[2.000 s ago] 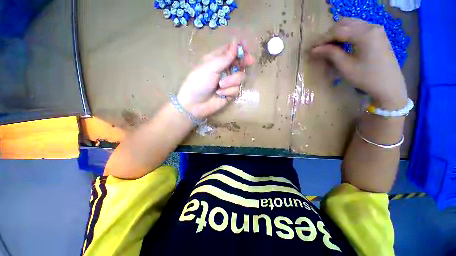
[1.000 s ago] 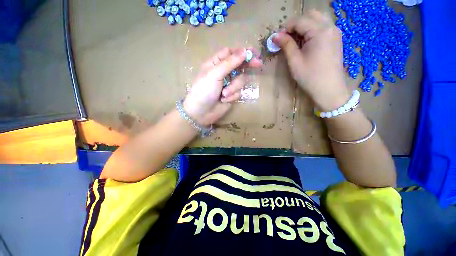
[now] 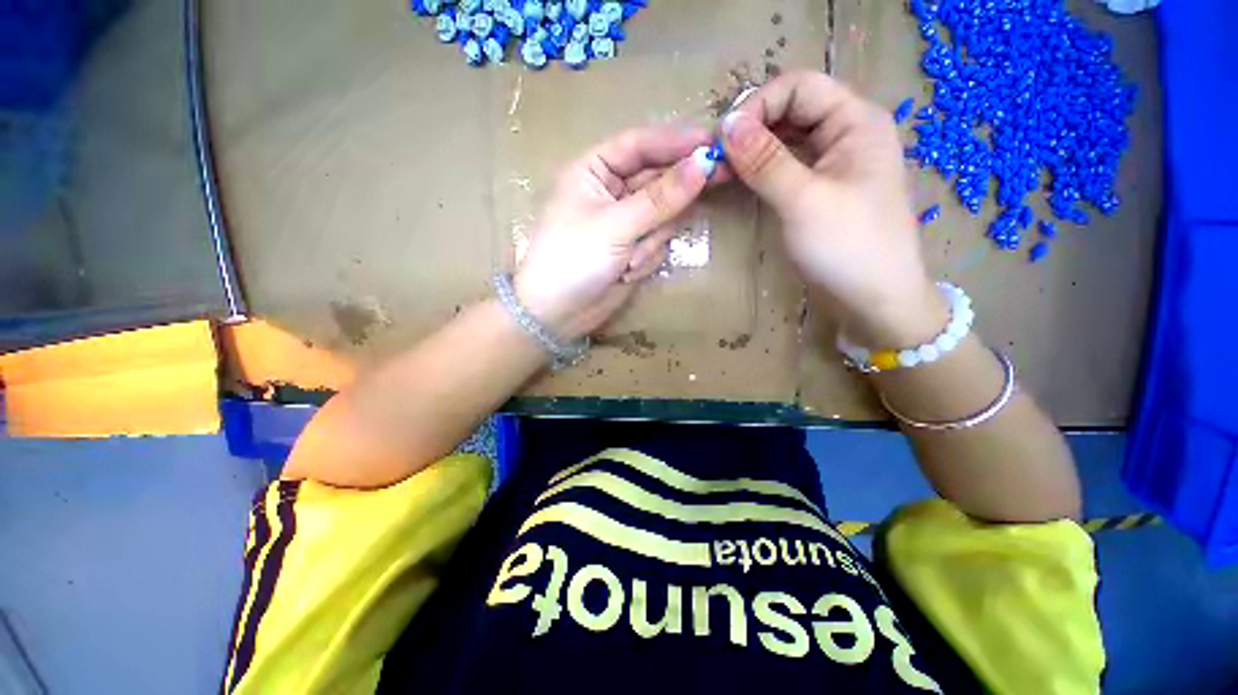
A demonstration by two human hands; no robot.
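Observation:
My left hand (image 3: 597,231) and my right hand (image 3: 842,190) meet fingertip to fingertip above the middle of the cardboard. Between them is a small blue insert (image 3: 716,152), pinched in my right fingertips against a small whitish cap (image 3: 703,160) in my left fingertips. The white grease spot (image 3: 743,98) is mostly hidden behind my right fingers. A pile of assembled pieces (image 3: 530,27), blue with pale ends, lies at the upper left. A larger pile of all-blue inserts (image 3: 1018,109) lies at the upper right.
Brown stained cardboard (image 3: 367,204) covers the table. A dark transparent sheet (image 3: 95,177) and an orange panel (image 3: 109,380) are at the left. Blue crates (image 3: 1202,272) stand along the right edge. A white crumpled thing shows at the top right corner.
My right hand went from the blue pile to the white spot, then left to meet my left fingertips. A blue insert now shows between the hands. My left hand has moved slightly right.

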